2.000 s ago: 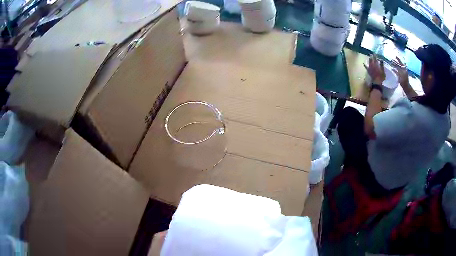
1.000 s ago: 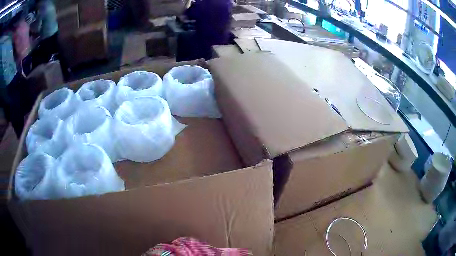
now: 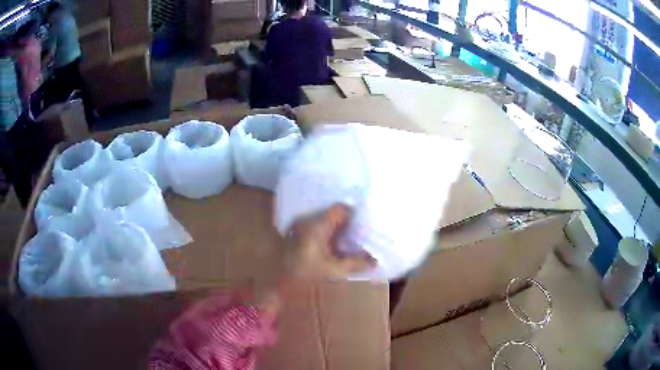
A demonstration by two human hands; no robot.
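Observation:
My left hand (image 3: 322, 242), blurred below a pink striped sleeve, grips a wrapped white pot (image 3: 318, 170) over the carton's right side. A loose white bag part (image 3: 412, 191) spreads to the right of this pot. The large open carton (image 3: 246, 217) holds several wrapped pots (image 3: 199, 159) with open tops, along its back and left side. Brown cardboard shows between them and my hand. A bag edge sticks out from one pot (image 3: 130, 199). My right hand is not in view.
A closed carton (image 3: 463, 282) stands right of the open one, with a cardboard sheet and a wire ring (image 3: 539, 179) on top. More rings (image 3: 528, 302) and bare pots (image 3: 624, 271) are at the lower right. A person (image 3: 297, 54) is at the back.
My left hand has come up into view with a wrapped pot. The wrapped pot that stood at the inner right of the group is gone from that spot. The view has shifted slightly.

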